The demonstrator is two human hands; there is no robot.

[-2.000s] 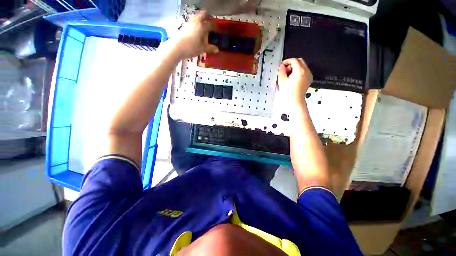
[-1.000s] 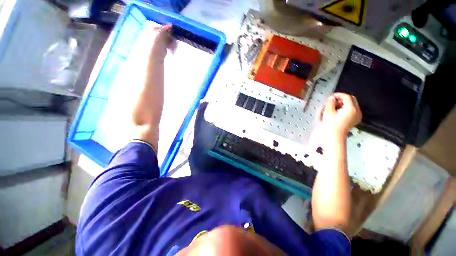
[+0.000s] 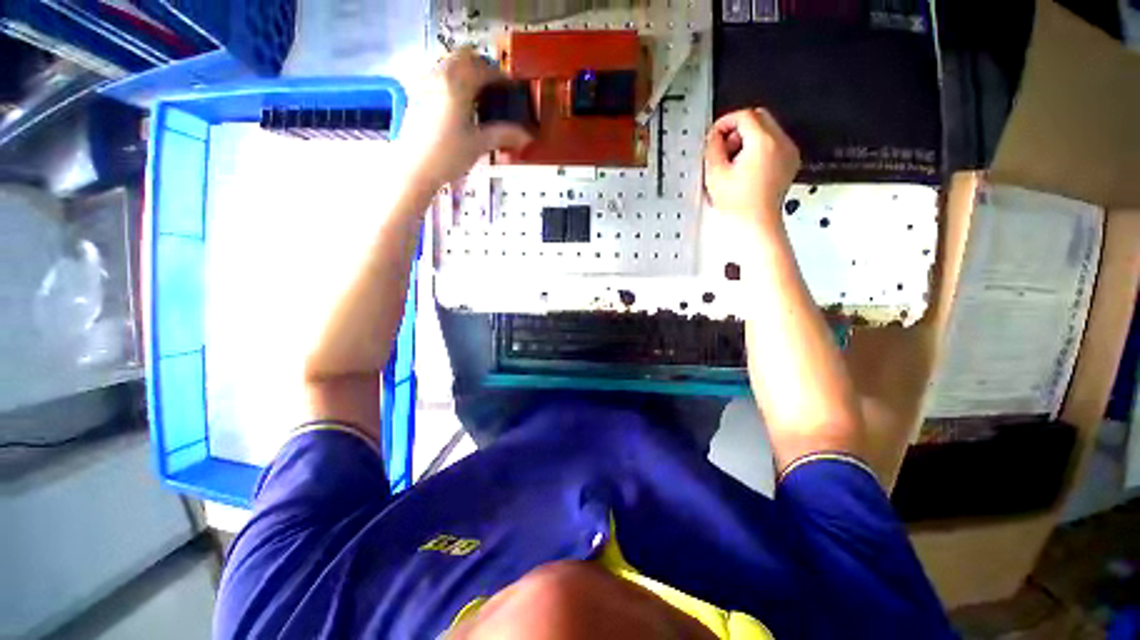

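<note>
My left hand (image 3: 465, 115) is at the left end of the orange-red fixture (image 3: 575, 53), thumb and fingers around small black housings (image 3: 506, 105). Their exact number is partly hidden by the fingers. More black housings (image 3: 605, 93) sit in the right part of the fixture, with a small blue-violet light spot on them. Two loose black housings (image 3: 566, 225) lie side by side on the perforated plate (image 3: 638, 238), below the fixture. My right hand (image 3: 750, 160) is curled closed at the near left edge of the black printed pad (image 3: 825, 106), with nothing visible in it.
The blue tray (image 3: 179, 294) at left holds a row of black parts (image 3: 328, 121) along its far edge. A hex key (image 3: 664, 144) lies right of the fixture. A keyboard (image 3: 613, 340) is at the bench's near edge. An open carton (image 3: 956, 250) with a printed sheet stands at right.
My left hand has moved from the blue tray back to the fixture and now holds black housings there. Fewer loose housings lie on the plate. My right hand stays curled. The view has turned.
</note>
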